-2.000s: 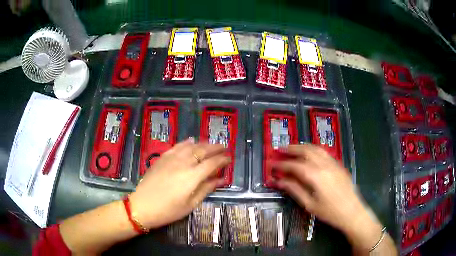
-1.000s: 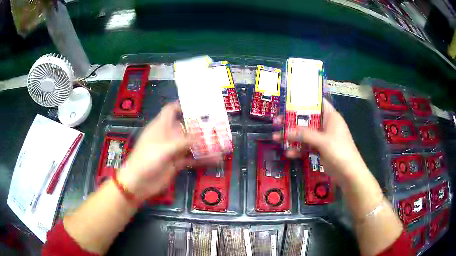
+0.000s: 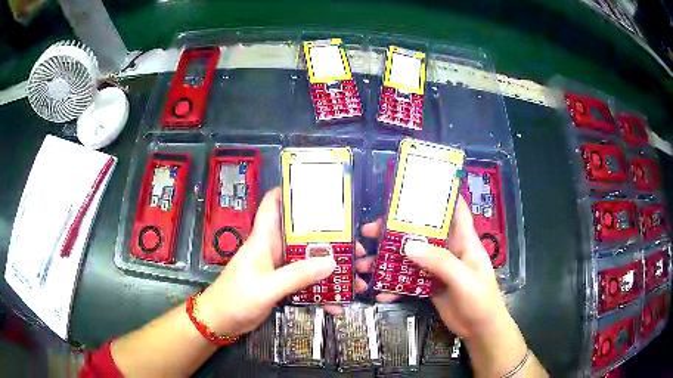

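My left hand (image 3: 254, 277) holds a red keypad phone (image 3: 319, 199) upright, its white screen lit inside a yellow surround, thumb on the upper keys. My right hand (image 3: 457, 277) holds a second such phone (image 3: 426, 192), tilted to the right, a green tab at its screen corner, thumb on its upper keys. Both are above the clear blister tray (image 3: 280, 135). Two lit phones, one (image 3: 333, 81) and another (image 3: 403, 85), lie face up in the back row. Red phone backs (image 3: 161, 207) lie in the front row, partly hidden by the held phones. Another red back (image 3: 190, 88) lies back left.
Several batteries (image 3: 357, 336) lie along the near bench edge. A white fan (image 3: 63, 81) stands back left. A white paper (image 3: 37, 236) with a red pen (image 3: 87, 207) and a thin pen lies left. A side tray of red phones (image 3: 587, 196) lies right. A green belt runs behind.
Both hands have lifted the two outer lit phones from the back row and brought them nearer. Since a second ago they have come down and lie side by side in front of me.
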